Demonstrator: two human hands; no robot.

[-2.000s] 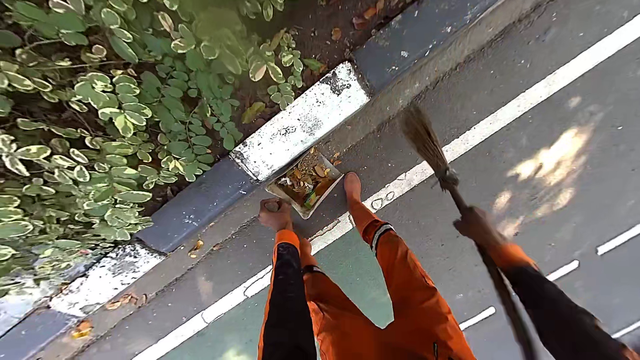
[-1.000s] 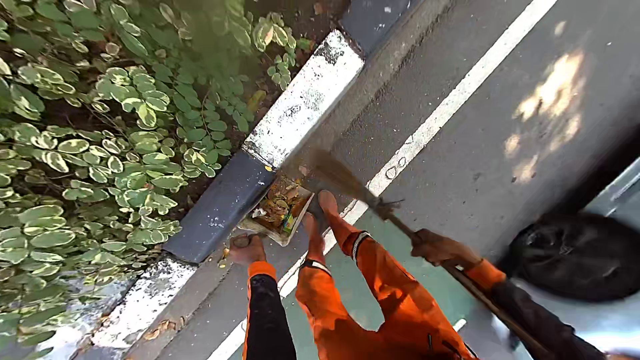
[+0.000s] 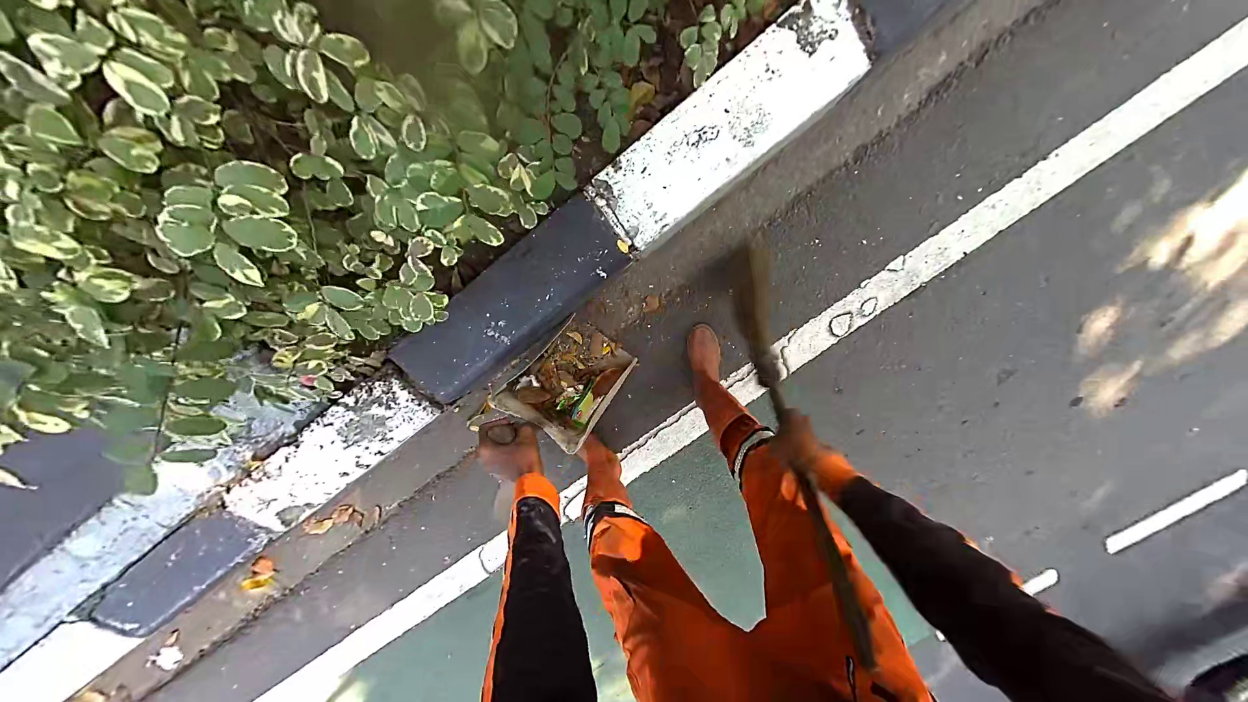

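My left hand [image 3: 509,450] is closed at the near corner of a dustpan [image 3: 612,382], gripping its handle, which the fingers mostly hide. Dry leaves and scraps of litter [image 3: 565,375] fill the pan, which lies on the gutter against the dark kerb block. My right hand [image 3: 798,441] is wrapped around the long handle of a broom [image 3: 756,312]. Its blurred bristles point up the view, just right of my right foot and apart from the pan.
A black-and-white painted kerb [image 3: 736,122] runs diagonally beside a variegated shrub [image 3: 253,205]. Fallen leaves [image 3: 258,573] lie along the gutter. White lines [image 3: 916,268] mark the asphalt. Part of a vehicle [image 3: 1219,673] shows at the lower right edge.
The broom has swung from a slanted position near the pan to a more upright one, bristles farther from the pan. My right foot has moved away from the pan. The vehicle has shifted toward the lower right corner.
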